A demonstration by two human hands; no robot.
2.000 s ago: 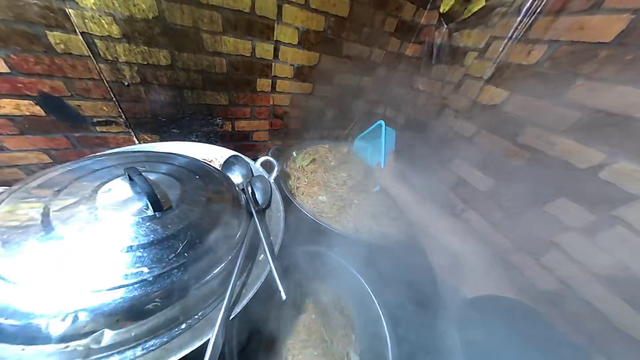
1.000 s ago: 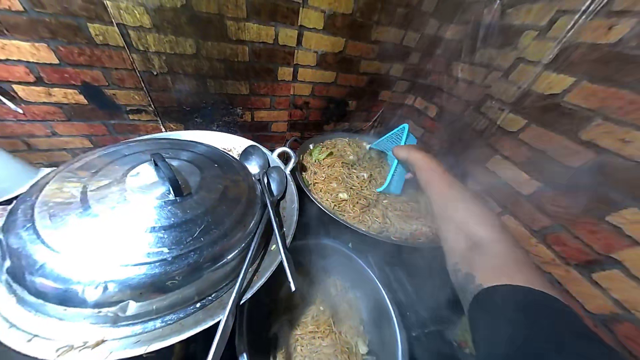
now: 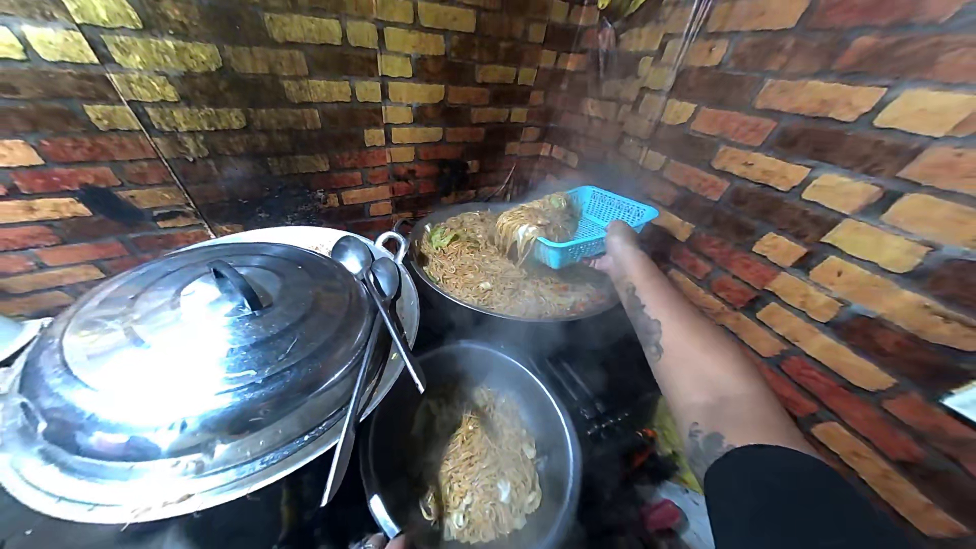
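Note:
My right hand [image 3: 619, 242] grips the near right side of a light blue perforated plastic basket [image 3: 583, 227]. The basket is tilted to the left, and fried noodles [image 3: 534, 221] hang over its left edge above a large wok [image 3: 526, 311] full of noodles with some green leaves. At the bottom edge my left hand [image 3: 389, 543] shows only its fingertips, at the left rim of a deep metal bowl [image 3: 570, 442]. Noodles [image 3: 492, 473] lie in this bowl. Whether the left fingers hold the rim cannot be told.
On the left, a big domed metal lid [image 3: 168, 320] covers a wide pan [image 3: 53, 507]. Two metal ladles [image 3: 393, 328] rest along its right side. Brick-patterned walls [image 3: 808, 221] meet behind the wok. Glowing embers [image 3: 644, 446] show right of the bowl, and steam rises around the wok.
The basket was upright and steep in my right hand at the wok; now it lies flatter with noodles in it. Steam has thinned. Fingertips of my left hand have come into view at the bottom.

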